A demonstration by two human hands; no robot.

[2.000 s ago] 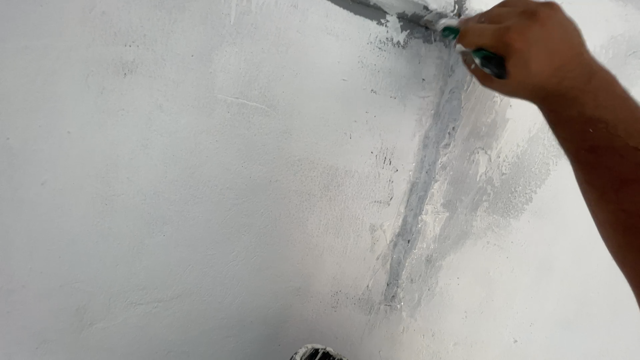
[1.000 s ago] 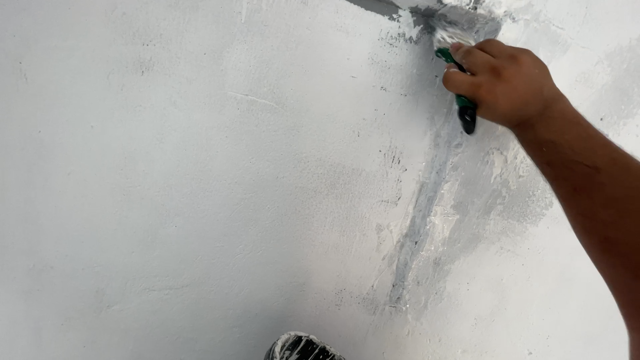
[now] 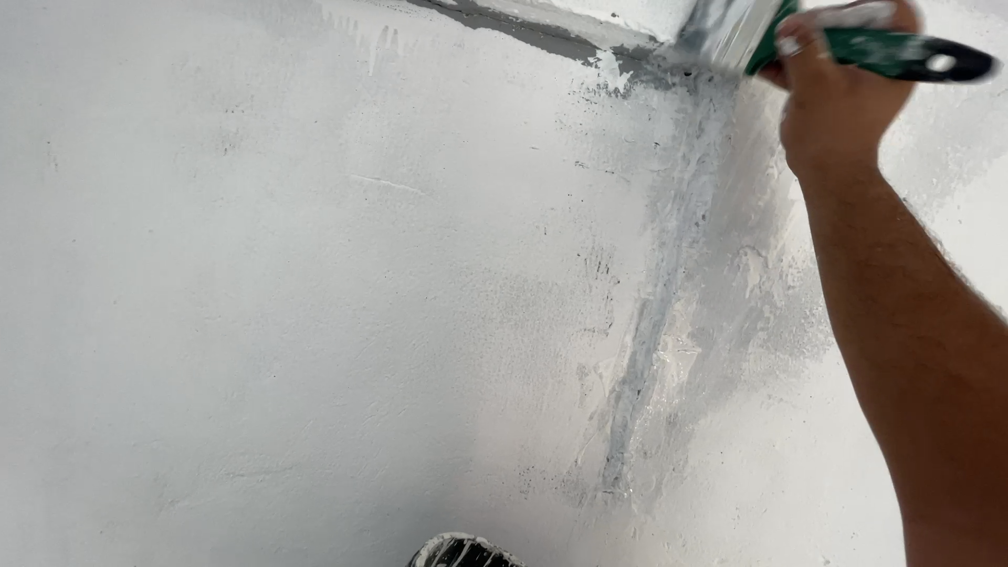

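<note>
At the upper right, my right hand (image 3: 846, 94) grips a flat paintbrush (image 3: 882, 55) by its green and black handle. The brush points left, and its pale bristles lie at the upper end of a grey streaked seam (image 3: 669, 283) on a white-painted surface (image 3: 315, 315). White paint marks the fingers and the handle. Bristle tips are blurred, so their exact contact cannot be told. My left hand is out of view.
A dark grey strip (image 3: 520, 31) runs from the top middle to the seam's upper end, beside a white raised edge (image 3: 583, 20). At the bottom edge, a black paint-smeared object (image 3: 465, 551) shows only in part. Grey patches lie right of the seam.
My right hand has turned the brush: its handle pointed down a second ago and now points right. The hand has also moved up a little, off the spot lower on the seam.
</note>
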